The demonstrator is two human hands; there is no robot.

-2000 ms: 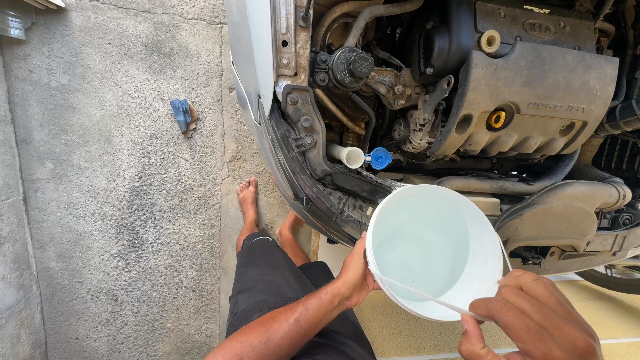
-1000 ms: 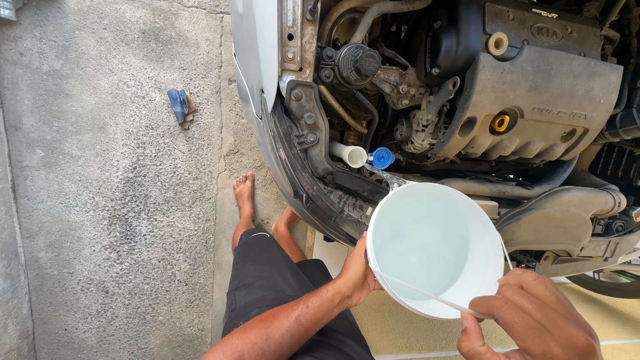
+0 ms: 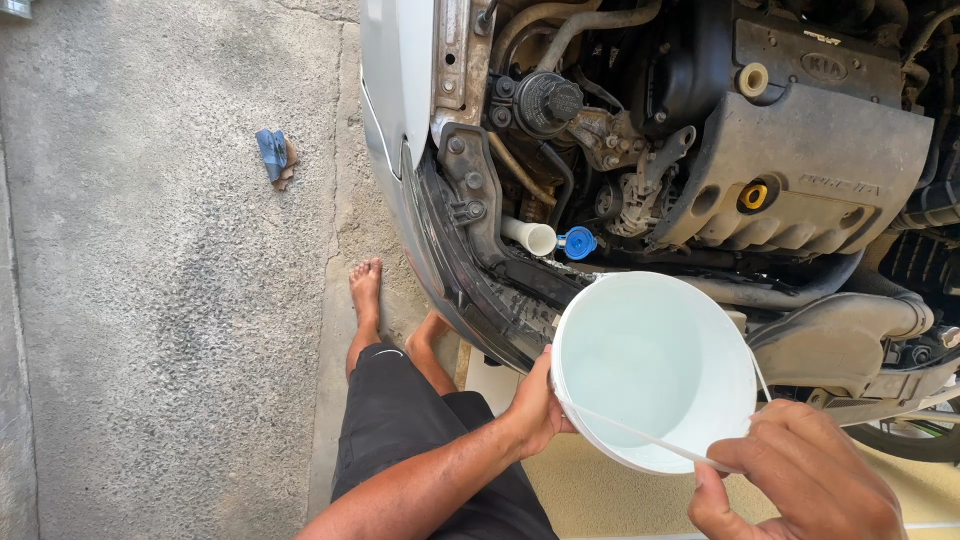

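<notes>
A white plastic bucket [image 3: 652, 375] holding clear liquid is over the front edge of the car's engine bay, tilted toward the white filler neck [image 3: 538, 238]. My left hand [image 3: 536, 409] grips the bucket's left side, fingers partly hidden behind it. My right hand [image 3: 802, 472] pinches the thin white bail handle [image 3: 645, 435] near the bucket's lower right rim. The filler neck stands uncovered, with its blue cap [image 3: 577, 243] flipped open beside it. Some liquid glistens between the bucket rim and the neck; whether it runs into the neck I cannot tell.
The engine cover [image 3: 802, 172] has a yellow oil cap [image 3: 753, 196]. A black reservoir cap [image 3: 564, 100] sits to its left. The car's bumper [image 3: 450, 300] curves beside my bare feet [image 3: 365, 289]. A crumpled blue cloth or paper [image 3: 273, 154] lies on the concrete, and a wheel [image 3: 911, 435] shows at right.
</notes>
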